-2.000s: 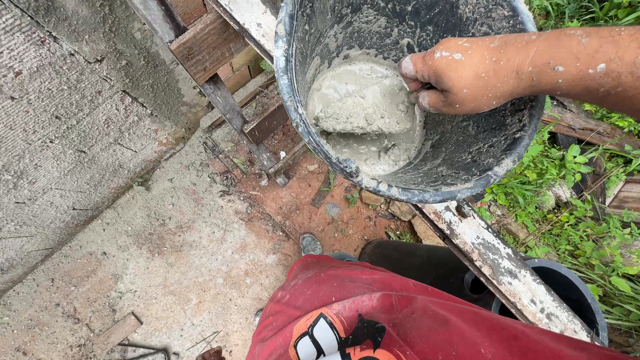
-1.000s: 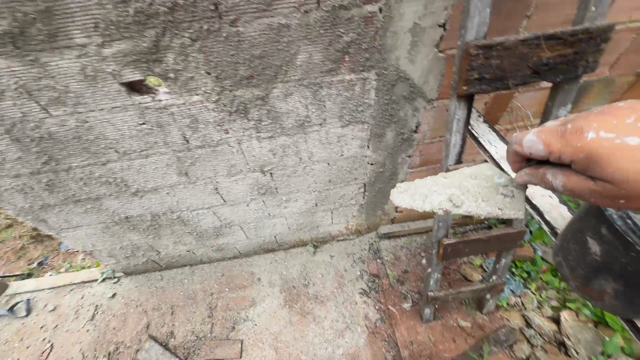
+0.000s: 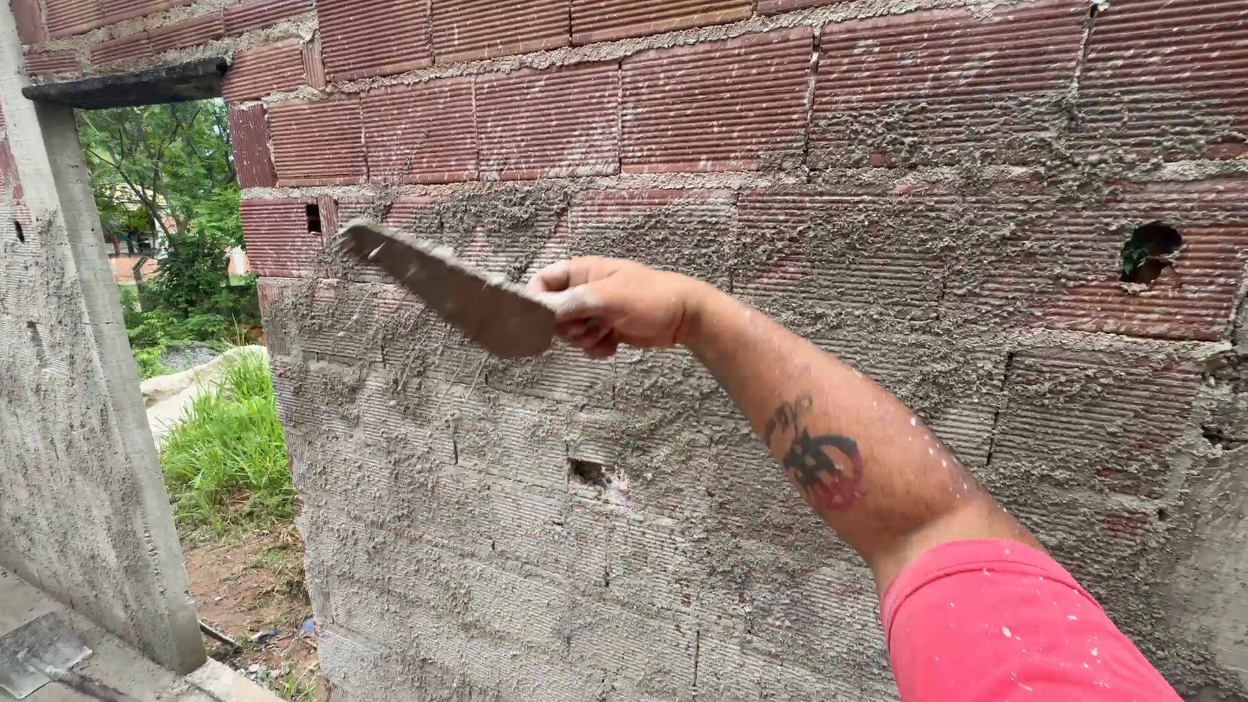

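My right hand (image 3: 619, 304) is closed on the handle end of a mason's trowel (image 3: 453, 288), held out to the left in front of a wall of ribbed red hollow bricks (image 3: 717, 112). The trowel blade is tilted, its far end higher and to the left, with a little grey mortar along its upper edge. Rough splashed mortar (image 3: 848, 244) covers much of the wall's middle and lower part; redder brick shows above. White specks dot my forearm and red sleeve. My left hand is out of view.
At the left is an opening with a concrete jamb (image 3: 136, 390) and a dark lintel (image 3: 127, 83); grass and trees show through it. A shovel blade (image 3: 39, 648) lies at the lower left. The wall has a hole (image 3: 1150, 252) at the right and a smaller one (image 3: 587, 472) lower down.
My right hand was in the black bucket, then carried the mortar-loaded trowel over by the ladder. Now it is stretched out before the wall, and most of the mortar is off the blade. The view has swung up.
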